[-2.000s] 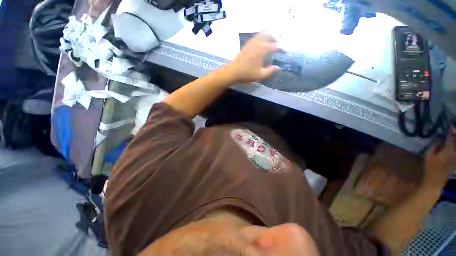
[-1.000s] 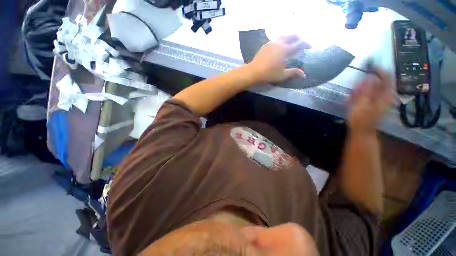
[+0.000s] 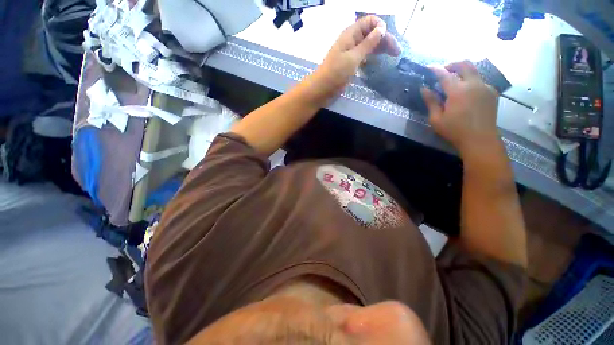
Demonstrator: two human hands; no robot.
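Note:
The dark grey curved panel (image 3: pixel 388 75) lies flat at the table's front edge, with a small black label (image 3: pixel 415 71) on its middle. My left hand (image 3: pixel 357 50) is above the panel's left end, thumb and fingertips pinched together; whether something thin is between them cannot be told. My right hand (image 3: pixel 466 101) rests on the panel's right part, its thumb and fingers apart at the label's right end. Glare hides detail around the panel's upper edge.
A phone (image 3: pixel 580 87) and dark scissor handles (image 3: pixel 584 165) lie at the right. A pile of black labels (image 3: pixel 291 15), white curved pieces (image 3: pixel 202 23) and tangled white strips (image 3: pixel 108 108) are at the left. A grey mesh basket (image 3: pixel 575 317) stands lower right.
My right hand has come from the lower right, past the scissors, onto the panel. My left hand has lifted off the panel's middle and moved left, its fingertips now together. The view has shifted slightly.

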